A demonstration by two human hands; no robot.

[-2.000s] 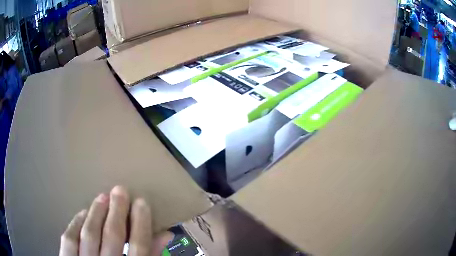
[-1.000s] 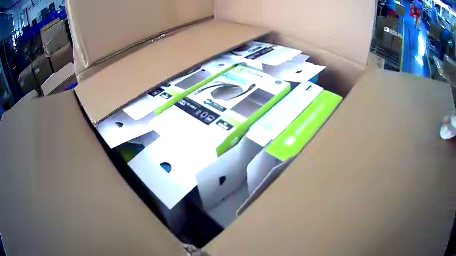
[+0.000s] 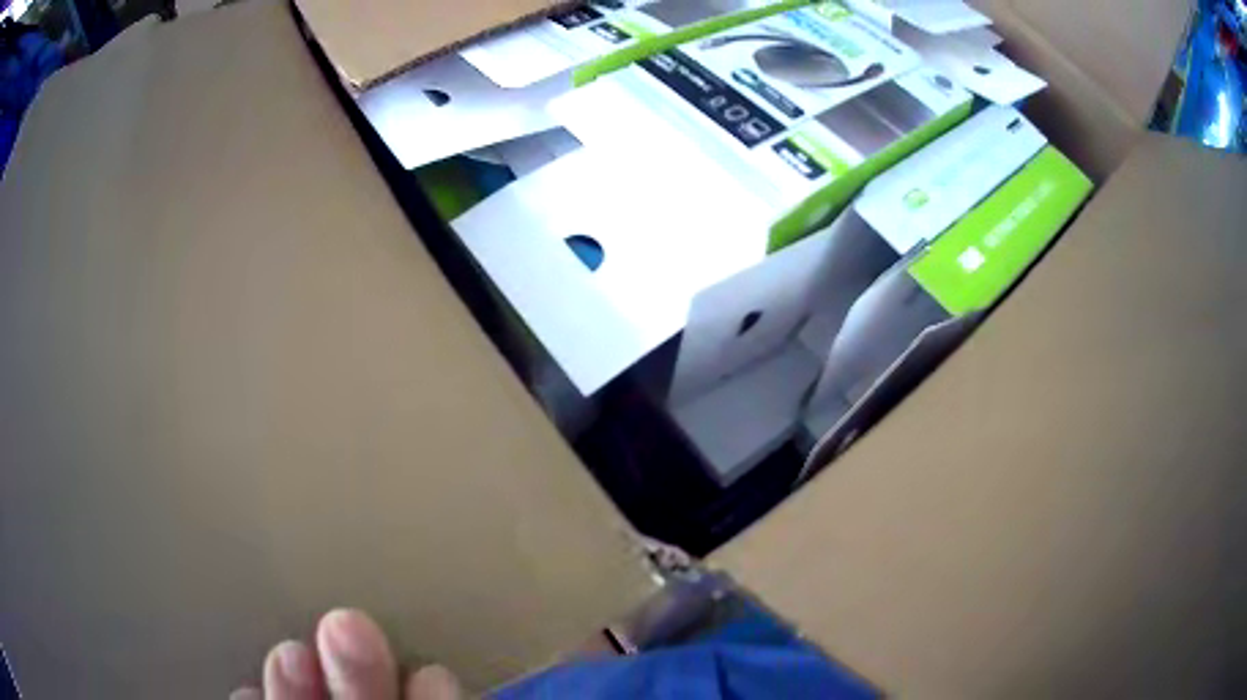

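A large brown carton (image 3: 260, 342) fills the view with its flaps folded out. Inside lie white, black and green printed retail boxes (image 3: 656, 178), some with open tabs and cut-out holes. The carton's near corner is worn and has shiny tape. My left hand (image 3: 342, 663) is at the bottom left, cut off by the frame edge. Its fingertips lie on the left flap; whether they grip it is hidden. My right hand is not in view.
Blue cloth (image 3: 698, 673) shows at the bottom centre, below the carton's near corner. The right flap (image 3: 1039, 451) spreads to the right edge. Blurred blue factory background shows in the top corners.
The view has shifted closer and lower over the carton. My left hand, out of view a second ago, shows again on the left flap. A small pale shape at the right edge has gone.
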